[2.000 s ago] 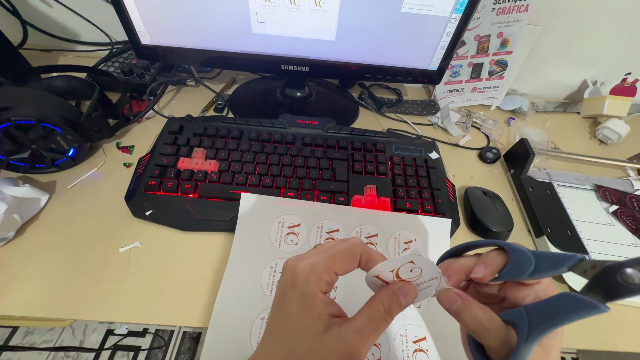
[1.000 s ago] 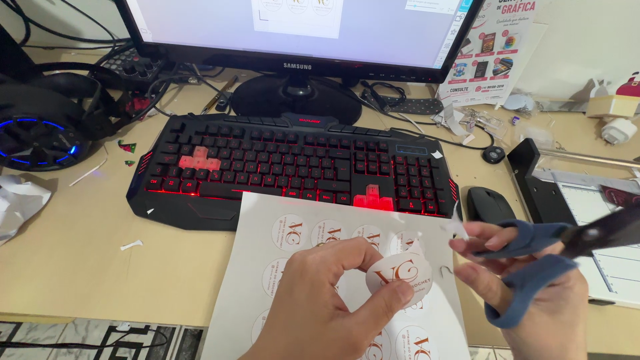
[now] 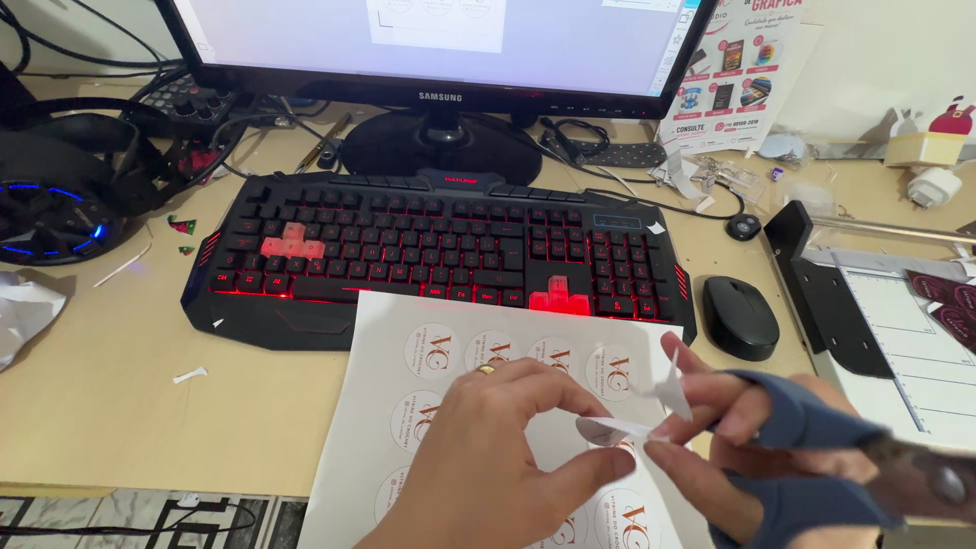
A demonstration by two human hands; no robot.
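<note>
Between the thumb and index finger of my left hand [image 3: 503, 450] is a round paper sticker [image 3: 602, 431], tilted nearly edge-on. The fingertips of my right hand [image 3: 732, 435] touch its right edge and pinch a thin white paper scrap [image 3: 671, 393] that sticks upward. Blue-handled scissors [image 3: 808, 419] hang on my right fingers, with the blades pointing right, away from the sticker. Under both hands lies a white sheet [image 3: 374, 328] printed with rows of round stickers; my left hand covers several of them.
A black keyboard [image 3: 427, 259] with red light lies behind the sheet, a black mouse [image 3: 740, 316] to its right. A paper trimmer [image 3: 862, 343] stands at the right. Behind are a monitor [image 3: 435, 76] and a printed flyer [image 3: 732, 76]. Headphones [image 3: 61, 183] and crumpled paper [image 3: 27, 316] lie left.
The sticker in my left hand has turned from facing up to nearly edge-on. My right hand has come back against it after standing slightly apart one second ago.
</note>
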